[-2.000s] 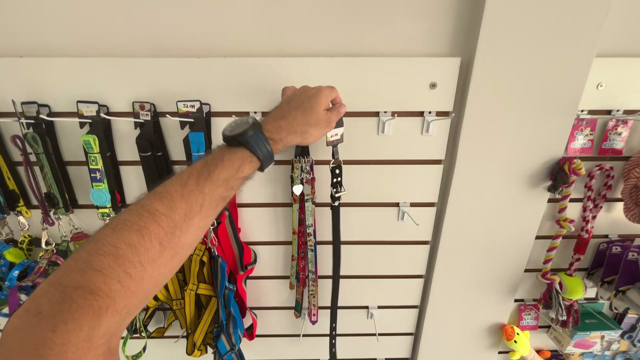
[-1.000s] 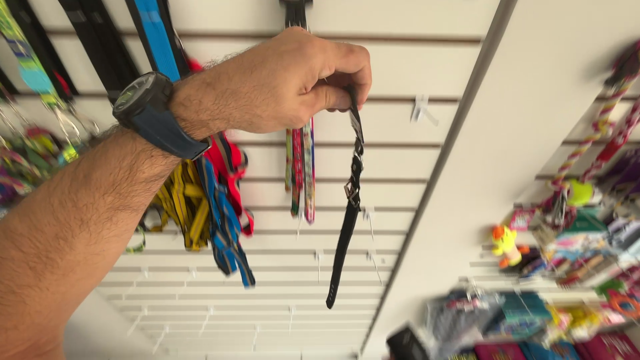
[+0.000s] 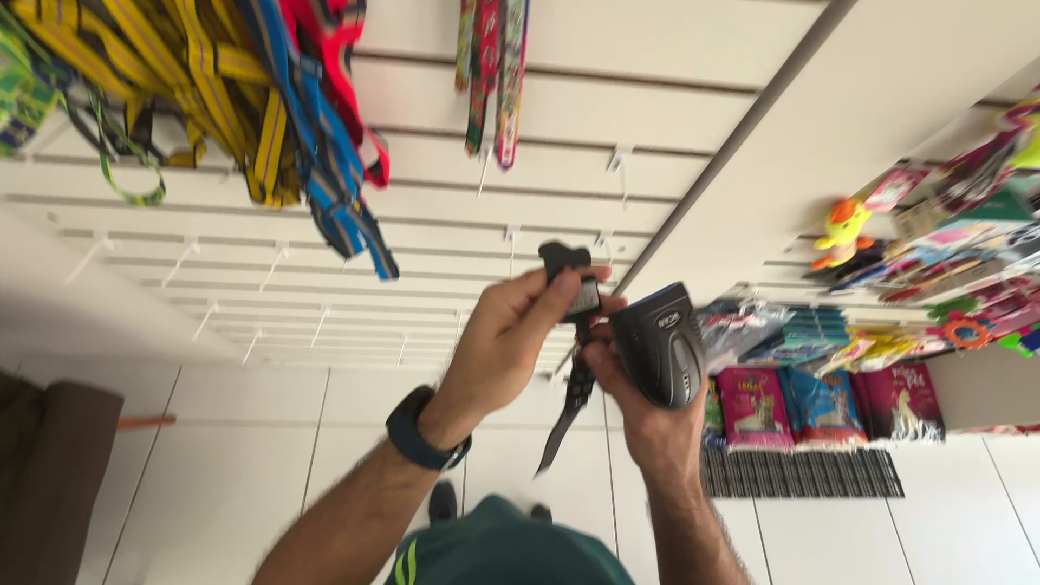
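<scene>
My left hand (image 3: 508, 345), with a dark watch on its wrist, holds the black hang card (image 3: 582, 297) of a black collar between thumb and fingers. A pale printed label shows on the card. The collar strap (image 3: 578, 386), with metal studs or holes, hangs down between my hands. My right hand (image 3: 650, 426) is closed around a black handheld barcode scanner (image 3: 660, 345), just right of the card. Fingers of the right hand also reach to the top of the strap, but whether they grip it is hard to tell.
Yellow harnesses (image 3: 231, 73), blue ones (image 3: 325, 162) and patterned straps (image 3: 486, 81) hang from the slatted wall. Bare hooks (image 3: 621, 158) jut out lower down. At right are a yellow plush toy (image 3: 843, 231), bagged goods (image 3: 756, 406) and a black slatted rack (image 3: 800, 474). Brown furniture (image 3: 61, 479) stands at left.
The black collar, on the wall display two seconds ago, is off it and in my left hand before me. My right hand with the scanner has come into view. The view has tilted down.
</scene>
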